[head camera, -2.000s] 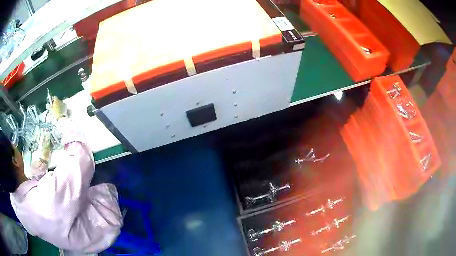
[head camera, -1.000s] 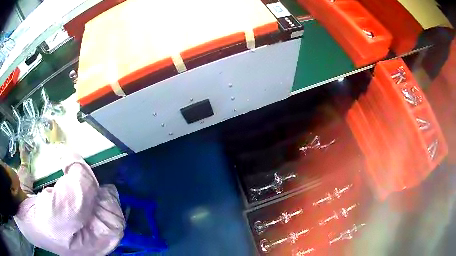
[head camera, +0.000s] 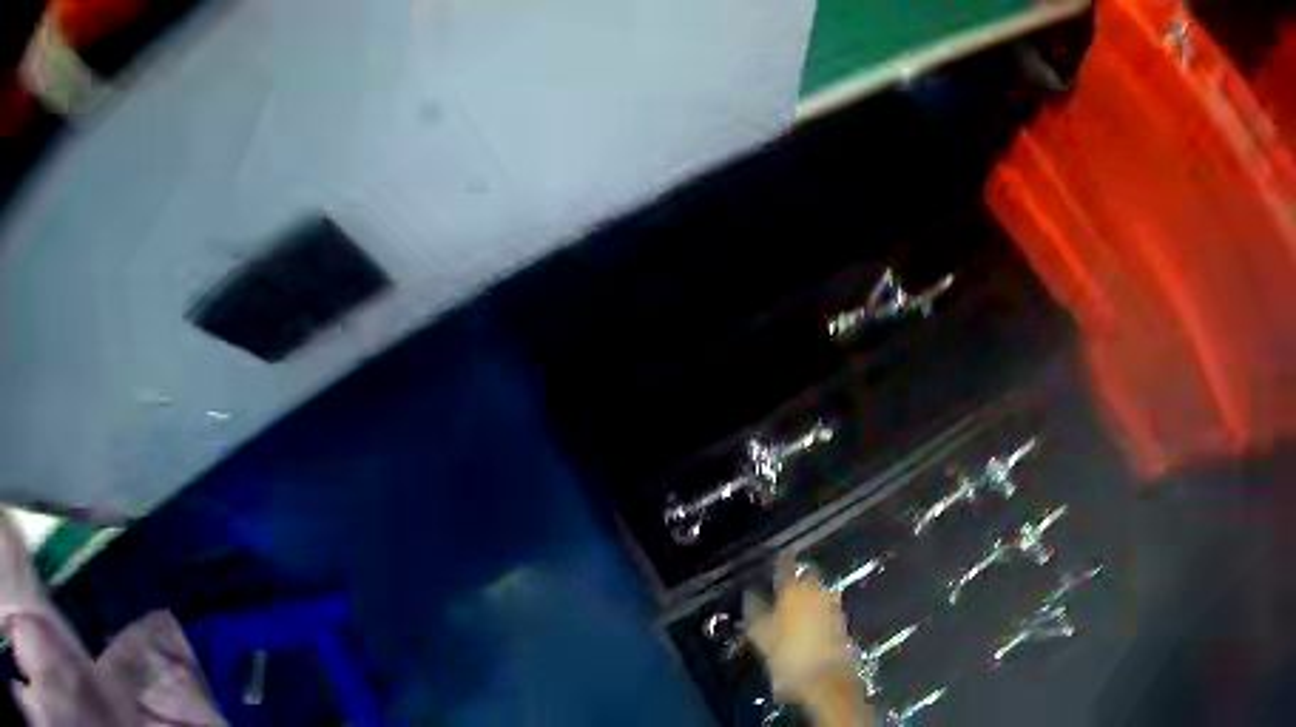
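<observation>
Clear, shiny toy figures lie in rows in black trays low on the right; one figure (head camera: 760, 472) lies in the upper tray (head camera: 640, 412), with another figure (head camera: 893, 301) farther back. A blurred bare hand, apparently my right hand (head camera: 807, 639), reaches up from the bottom edge over the near left of the lower tray (head camera: 888, 526). It partly covers the figures there. Its fingertips are smeared, so I cannot tell whether it grips one. My left hand is not in view.
Stacked red-orange bins (head camera: 1180, 242) stand at the right. A big pale panel (head camera: 569, 114) with a dark square fills the upper left, beside a green bench (head camera: 888, 36). At lower left are a person's pink sleeve (head camera: 149, 668) and a blue stool or frame (head camera: 306, 639). The floor is blue.
The view has moved closer to the panel and trays, and much of the bench and the person has left the picture. The red blur over the trays is gone. My hand has come in over the lower tray.
</observation>
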